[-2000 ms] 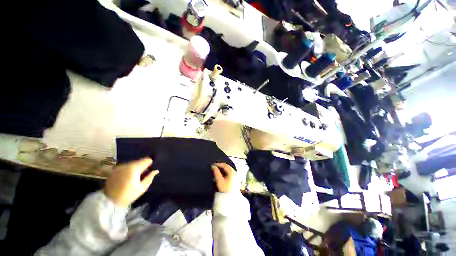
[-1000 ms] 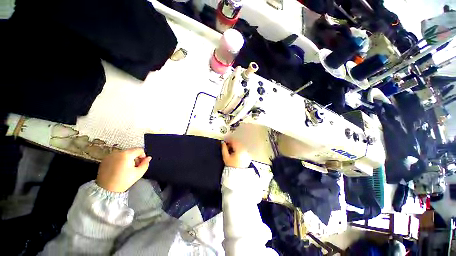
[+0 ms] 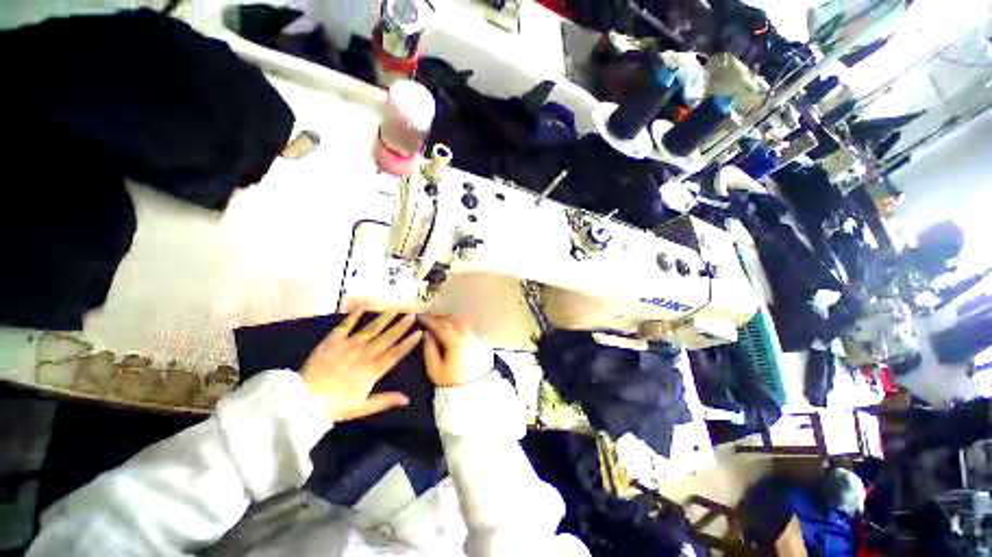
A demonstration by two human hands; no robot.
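A dark cut panel (image 3: 277, 346) lies at the front of the machine bed, its upper edge close to the needle area. My left hand (image 3: 359, 364) lies spread, palm down, on the panel. My right hand (image 3: 451, 350) is beside it on the right, fingertips bent down at the panel's upper right edge under the machine head; whether they pinch the cloth is hard to tell. The cream-white sewing machine (image 3: 522, 245) with blue JUKI lettering stands behind my hands. The presser foot area (image 3: 419, 288) is small and blurred.
A large black cloth heap (image 3: 131, 109) lies at the left. A pink-and-white cone (image 3: 405, 125) and a red can with silver top (image 3: 397, 38) stand behind the machine head. Small dark fabric pieces (image 3: 615, 381) lie right of the needle. Dark thread cones (image 3: 642, 109) stand behind.
My left hand has moved from the panel's left edge to its middle and spread flat. My right hand stays at the upper right edge. The panel has come up closer to the needle area.
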